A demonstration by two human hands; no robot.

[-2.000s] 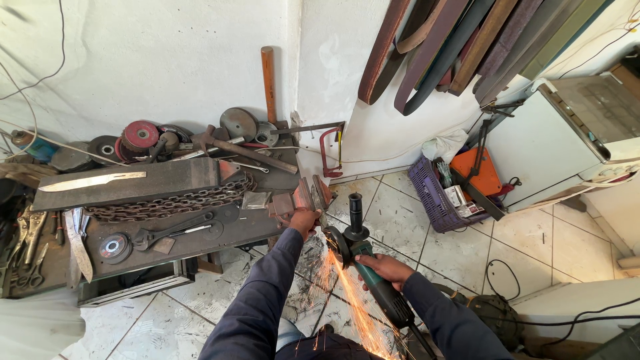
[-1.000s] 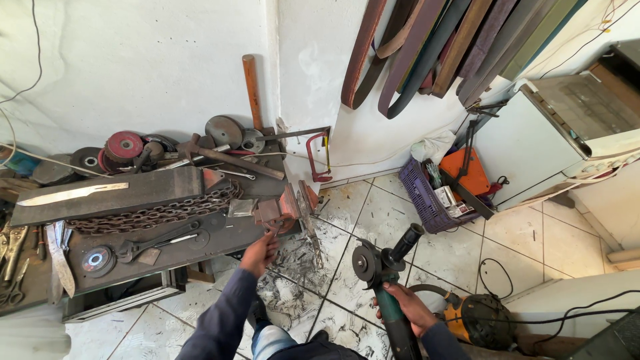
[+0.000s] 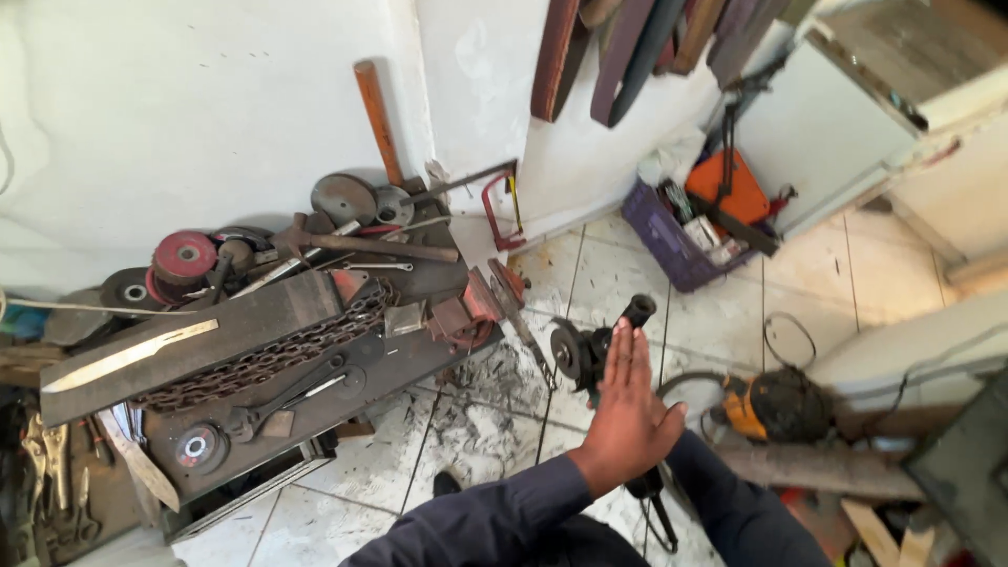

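Note:
My left hand (image 3: pixel 626 417) is held flat, fingers straight and together, thumb out, over an angle grinder (image 3: pixel 575 354); whether it touches the grinder is unclear. The grinder's disc faces left, and its black side handle (image 3: pixel 639 309) sticks up past my fingertips. My right hand is hidden behind the left; its dark sleeve leads to the grinder's body, which is held above the floor. To the left, a red bench vise (image 3: pixel 480 298) sits at the bench's corner, with a narrow dark metal piece (image 3: pixel 526 335) slanting down at its jaws.
The workbench (image 3: pixel 370 394) carries a steel bar (image 3: pixel 291 307) with a blade blank (image 3: pixel 142 356), a rusty chain (image 3: pixel 276 366), a hammer (image 3: pixel 378 246), wrenches and discs. A purple crate (image 3: pixel 669 244) stands behind. An orange-black machine (image 3: pixel 776 405) and cords lie at right. Sanding belts (image 3: pixel 559 63) hang above.
Two seconds ago sparks flew from the grinder at the vise; they are gone. My left hand has moved right, from the vise to over the grinder. The grinder has come away from the vise.

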